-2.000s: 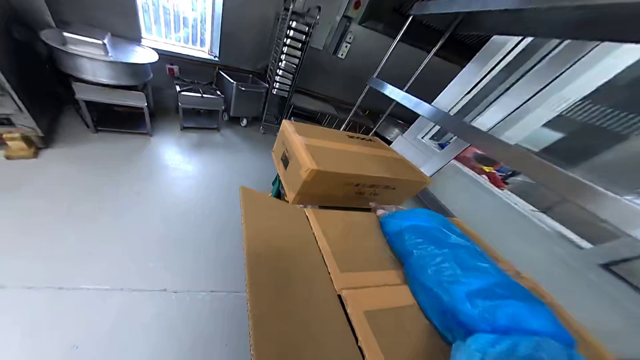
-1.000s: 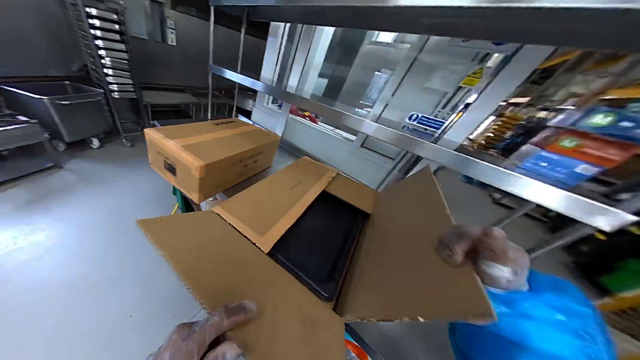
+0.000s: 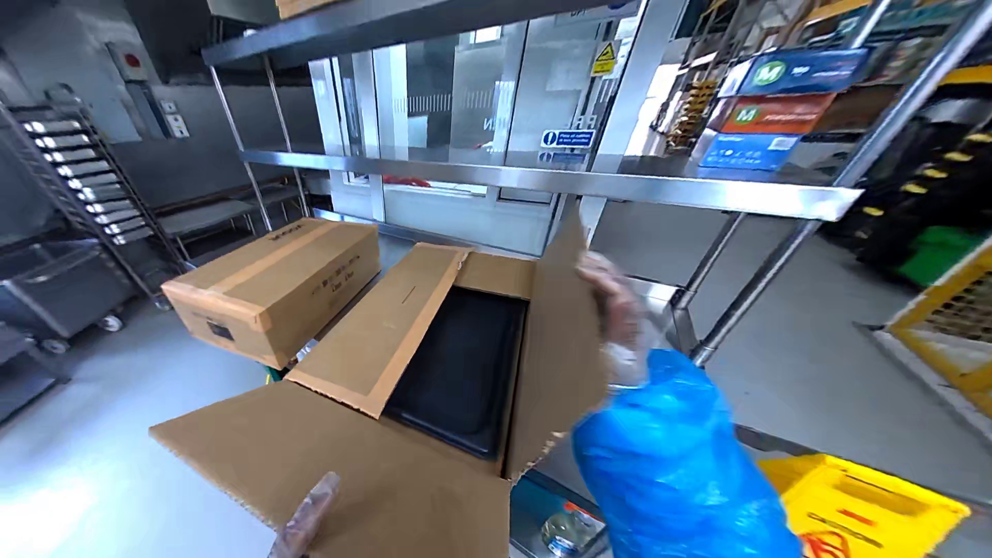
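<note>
An opened cardboard box (image 3: 457,267) stands in the middle with black plastic trays (image 3: 465,364) inside it. My left hand (image 3: 306,515), in a clear glove, is at the near flap (image 3: 333,465), its thumb on top and the other fingers hidden beneath. Behind the upright right flap (image 3: 562,341) is my right hand (image 3: 612,302), also in a clear glove, touching its outer side. A blue plastic sleeve (image 3: 682,465) covers my right forearm. To the left of the open box lies a taped cardboard box (image 3: 279,287).
Metal shelving (image 3: 542,178) runs behind the boxes, with several small cartons (image 3: 775,108) on its right end. A yellow plastic container (image 3: 860,504) is at lower right. A tray rack (image 3: 85,178) and a grey wheeled tub (image 3: 70,279) stand at the left.
Two seconds ago the view showed my blue sleeve over the box flaps. The right flap now stands more upright than one second ago, with my right hand behind it. The view has turned right.
</note>
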